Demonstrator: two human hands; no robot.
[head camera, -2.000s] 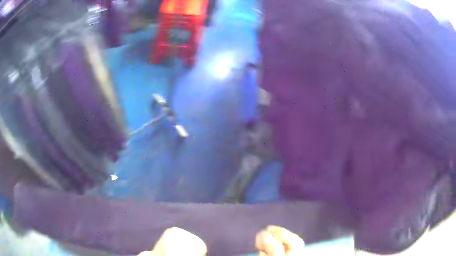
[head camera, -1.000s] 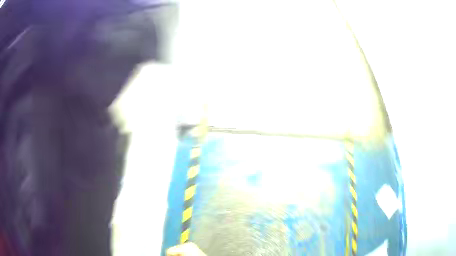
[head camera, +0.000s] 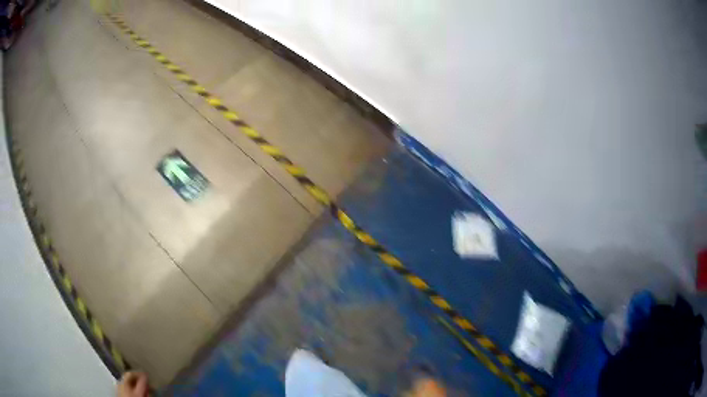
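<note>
My left hand (head camera: 133, 384) shows small at the bottom left, cut off by the lower edge. Its fingers look curled, but whether it holds anything cannot be told. A blurred orange-toned patch at the bottom edge right of centre looks like my right hand (head camera: 425, 387); its fingers cannot be made out. A pale rounded shape (head camera: 318, 378) sticks up from the bottom edge between them; I cannot tell what it is. No garment is visible in either hand.
Worn blue floor (head camera: 341, 310) meets beige corridor tiles (head camera: 232, 163). Yellow-black tape (head camera: 291, 167) runs diagonally beside a white wall (head camera: 543, 101). A green arrow sign (head camera: 183, 176) marks the floor. Two white squares (head camera: 474, 236) and a dark heap (head camera: 655, 353) lie at right.
The view has swung from the garment workshop to the corridor. The large dark garments at the side have left the picture, and my left hand now shows at bottom left.
</note>
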